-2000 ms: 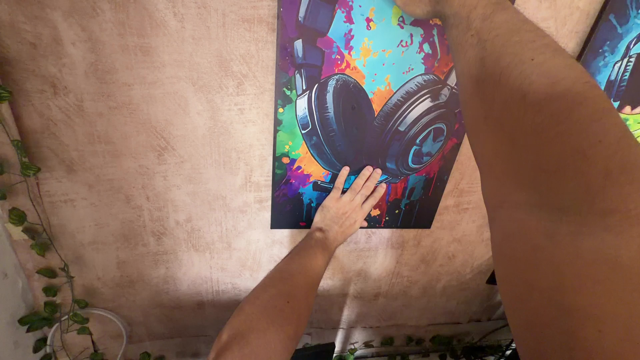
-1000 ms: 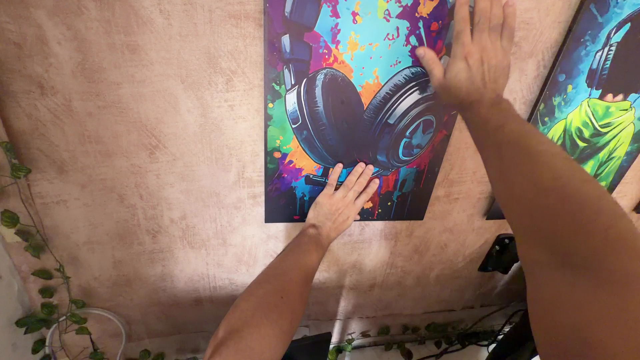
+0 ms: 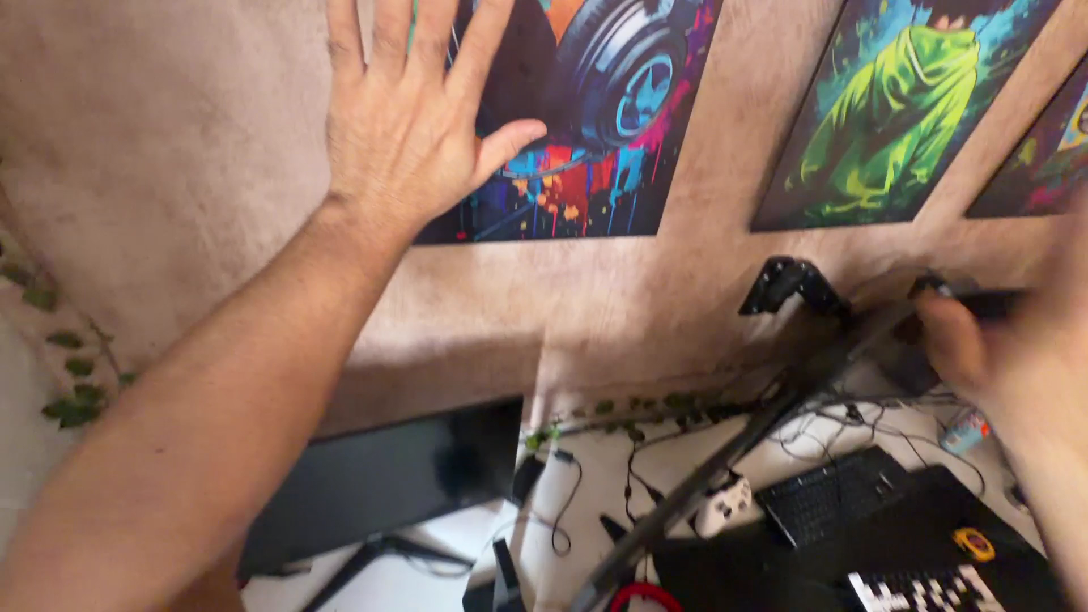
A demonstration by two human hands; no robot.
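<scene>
My left hand [image 3: 408,119] lies with fingers spread over the left side of a colourful headphones wall print [image 3: 595,170], partly on its edge. At the right edge my right hand [image 3: 994,340], blurred, is low beside a black monitor arm or mount [image 3: 786,285] on the wall; its thumb is near a dark part, and whether it grips anything cannot be told. The upper part of the print is out of view. To its right hangs a print of a figure in a green hoodie [image 3: 901,119].
Below stand a black monitor [image 3: 399,484] and a white desk [image 3: 586,476] with cables, a white game controller [image 3: 722,506], a black keyboard [image 3: 837,493], a black desk mat [image 3: 765,569] and a yellow tape measure [image 3: 973,544]. A long dark bar [image 3: 705,476] runs diagonally. Artificial ivy [image 3: 76,404] hangs left.
My right hand has left the headphones print and moved down to the right. My left hand has shifted up to the print's left side. The view has tilted toward the desk.
</scene>
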